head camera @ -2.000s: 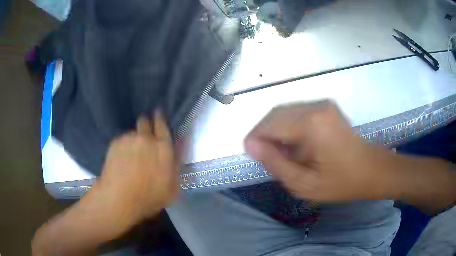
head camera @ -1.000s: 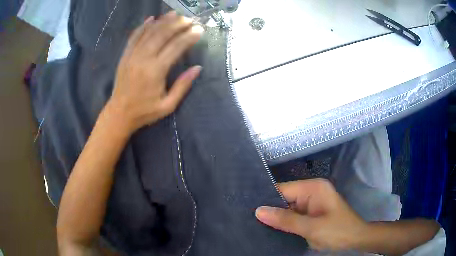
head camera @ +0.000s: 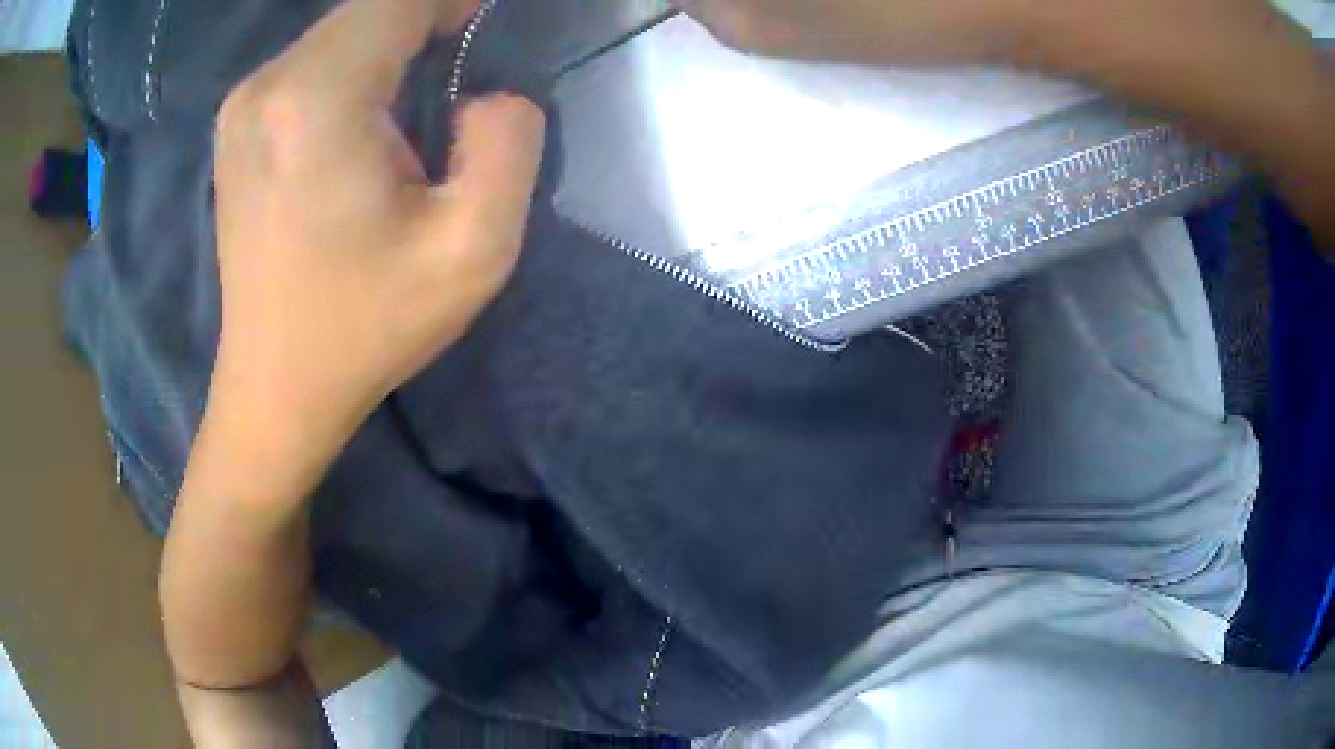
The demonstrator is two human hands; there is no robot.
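Observation:
The dark grey garment lies over the table edge and hangs into the lap. A line of silver zipper teeth runs along its edge, and another stretch shows near my left fingers. My left hand is on the garment at upper left, fingers curled on the cloth beside the teeth. My right hand is cut off by the top edge of the picture and blurred, so its fingers are hidden. The sewing machine head is out of view.
The white table has a measuring tape strip along its curved front edge. Light grey trousers are below, at right. A blue strip shows at the left table edge. A brown surface lies at far left.
My right hand has moved from the lower zipper edge up to the top of the picture. My left hand has curled its fingers on the cloth. The garment is bunched, its lower edge now folded over the lap.

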